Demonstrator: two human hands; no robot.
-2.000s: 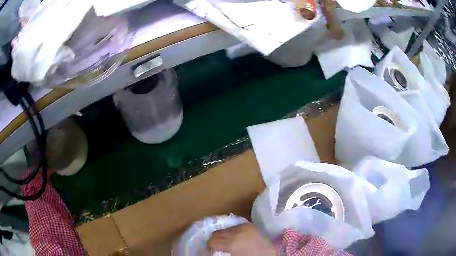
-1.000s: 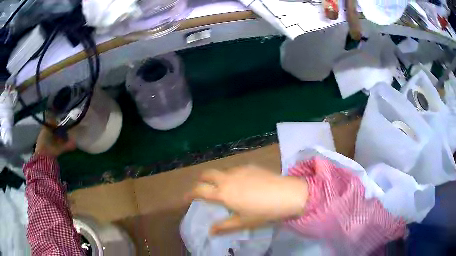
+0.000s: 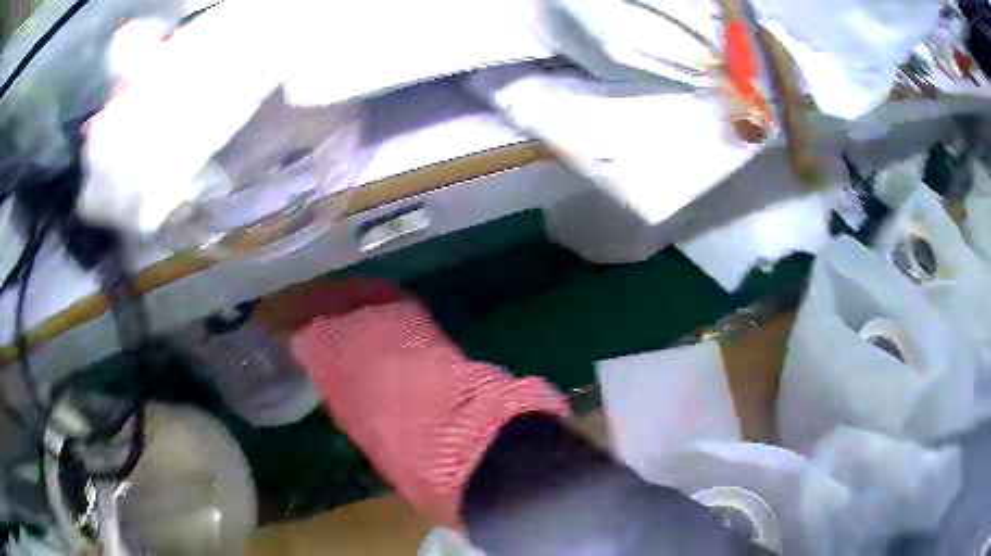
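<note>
My right hand (image 3: pixel 326 302), blurred and partly hidden by its red checked sleeve, reaches across to the upper side of a clear lamp unit (image 3: pixel 255 375) on the green belt. I cannot tell if its fingers grip the unit. Another lamp unit (image 3: pixel 185 489), pale and rounded, lies tilted at the lower left with its ring end facing left. My left hand is not visible. A lamp unit with a white ring (image 3: pixel 739 510) stands in a white foam bag (image 3: pixel 810 478) at the lower right, partly behind my right arm.
More foam-bagged units (image 3: pixel 858 358) stand at the right. A foam sheet (image 3: pixel 668 402) lies on brown cardboard (image 3: pixel 337 530). The raised shelf edge (image 3: pixel 456 179) crosses above the belt, holding papers, white foam and an orange-red tool (image 3: pixel 742 65). Black cable loops (image 3: pixel 130 326) hang at the left.
My right arm has swung from the front bag to the clear unit on the belt. My left hand has gone from view. The pale left unit now appears lower and tilted. The view has shifted.
</note>
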